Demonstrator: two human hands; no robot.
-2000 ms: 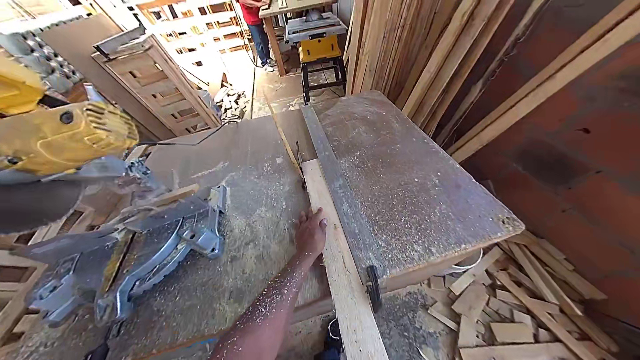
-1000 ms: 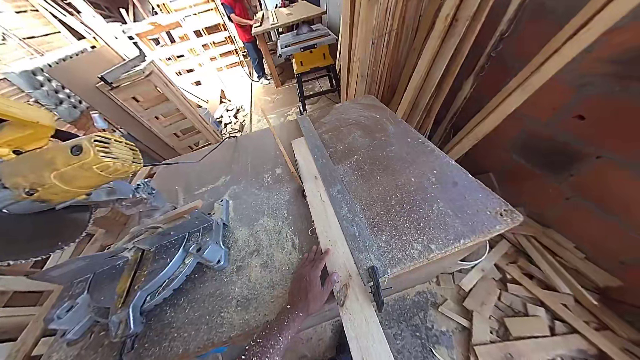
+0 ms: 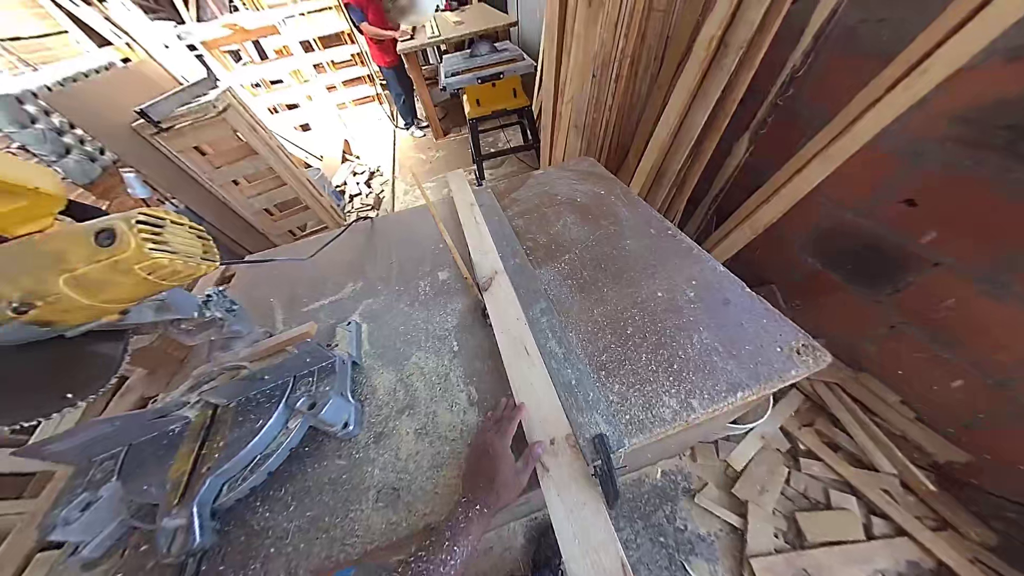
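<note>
A long wooden board (image 3: 524, 352) lies along the metal rip fence (image 3: 552, 328) of a sawdust-covered table (image 3: 664, 296). At the board's left edge, my left hand (image 3: 500, 460) rests with fingers spread, fingertips and thumb touching the wood. Left of the board, a thin wood strip (image 3: 445, 232) runs at a slant. A dark spot beside the board may be the saw blade; blur hides it. A black clamp or knob (image 3: 606, 470) sits at the fence's near end. My right hand is not in view.
A yellow miter saw (image 3: 120, 256) and its metal base (image 3: 264, 440) occupy the left side. Wood offcuts (image 3: 828, 524) lie at lower right. Tall boards (image 3: 600, 80) lean against the wall. Beyond stand a yellow-and-black table saw (image 3: 492, 96) and a person in red (image 3: 380, 48).
The board has moved forward along the fence, its far end now past the table's far edge. My left hand has shifted from on top of the board to its left edge.
</note>
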